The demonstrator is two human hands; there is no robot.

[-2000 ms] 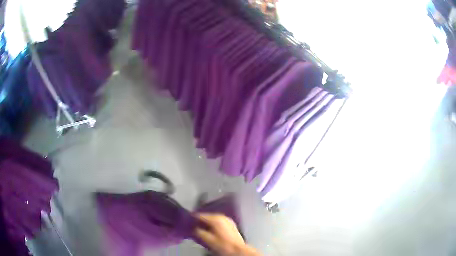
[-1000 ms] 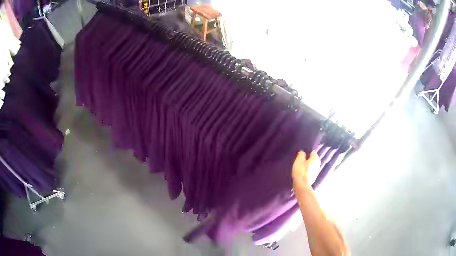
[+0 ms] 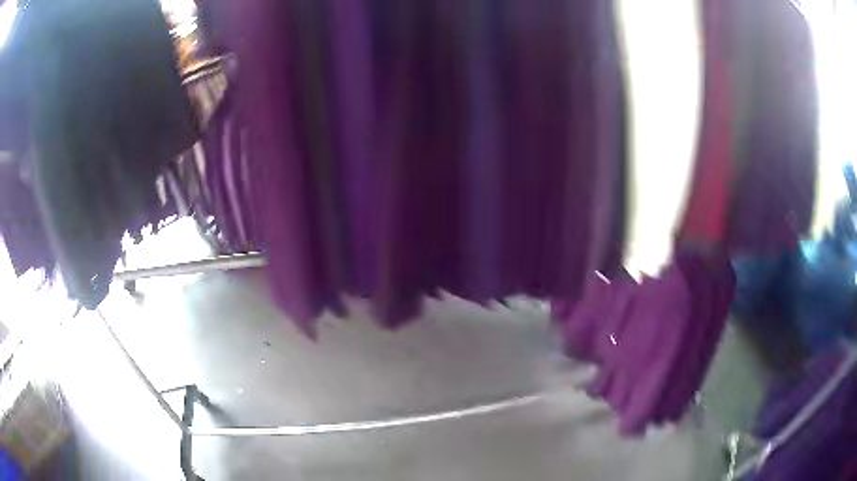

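Observation:
Neither of my hands is in view. Nearest in front of me, long purple garments hang close together across the upper middle, blurred. Among them on the right are a white or cream garment and a narrow red garment. Their upper ends and hangers are cut off by the top edge. A lower bunch of brighter purple garments hangs at the right, partly behind them. A dark grey-green garment hangs at the upper left.
A low rack bar runs across the grey floor to a dark rack foot at the lower left. Another pale bar is behind. Blue material and more purple cloth are at the right.
The view has turned from the long purple rail to a different group of mixed-colour garments. The hand and forearm seen one second ago have left the picture.

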